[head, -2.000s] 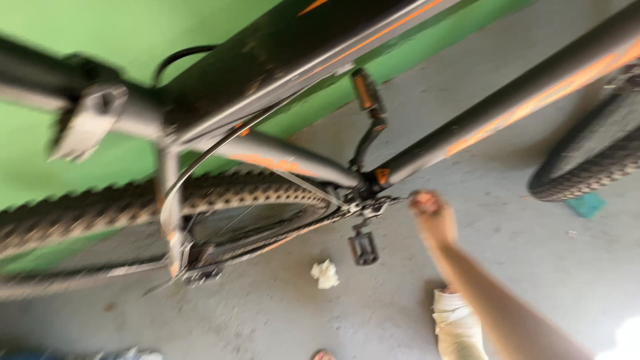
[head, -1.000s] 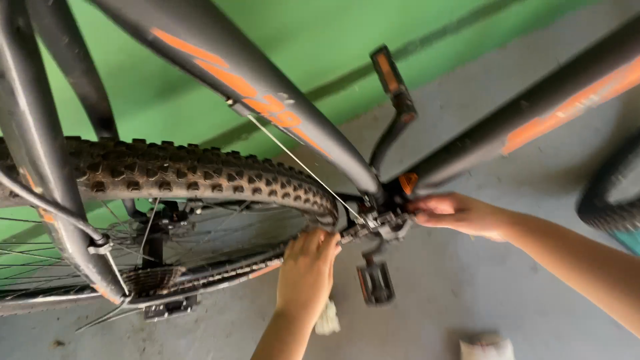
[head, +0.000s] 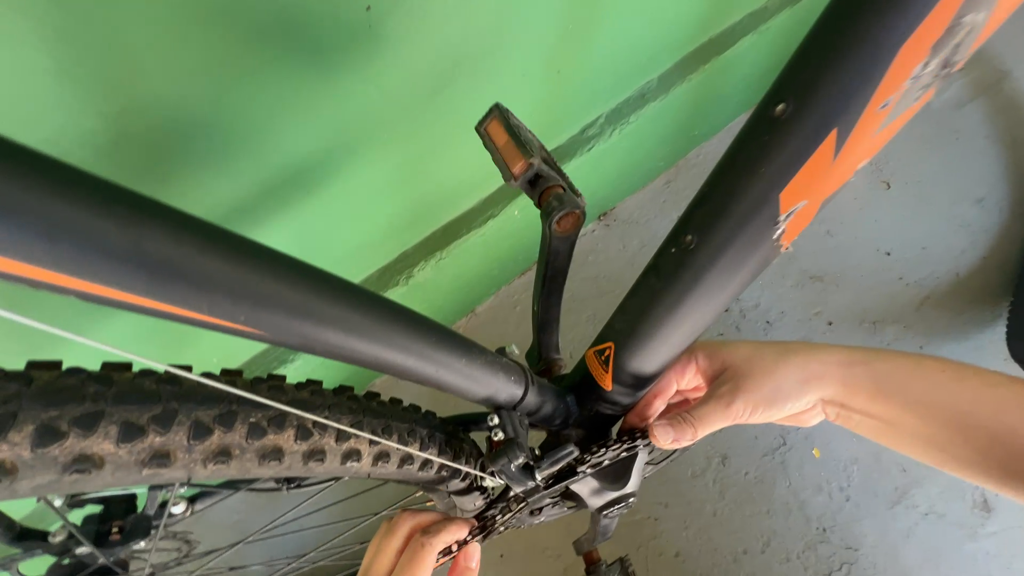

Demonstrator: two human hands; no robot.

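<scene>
My left hand pinches the bicycle chain at the bottom centre, just behind the chainrings. At the front of the chainring, under the down tube, the thumb and fingers of my right hand touch the chain; whether they grip it is partly hidden. Between the hands sit the front derailleur and the crank's spider. The far crank arm points up, with its pedal at the end. The near pedal is cut off at the lower edge.
A knobby rear tyre and its spokes fill the lower left. The seat tube slopes down to the bottom bracket, with a thin cable below it. Behind stands a green wall, meeting the grey floor. A dark edge shows at far right.
My left hand, not seen two seconds ago, came in at the chain behind the chainrings and remains there. My right hand stays near the chainring's front. The view is now much closer.
</scene>
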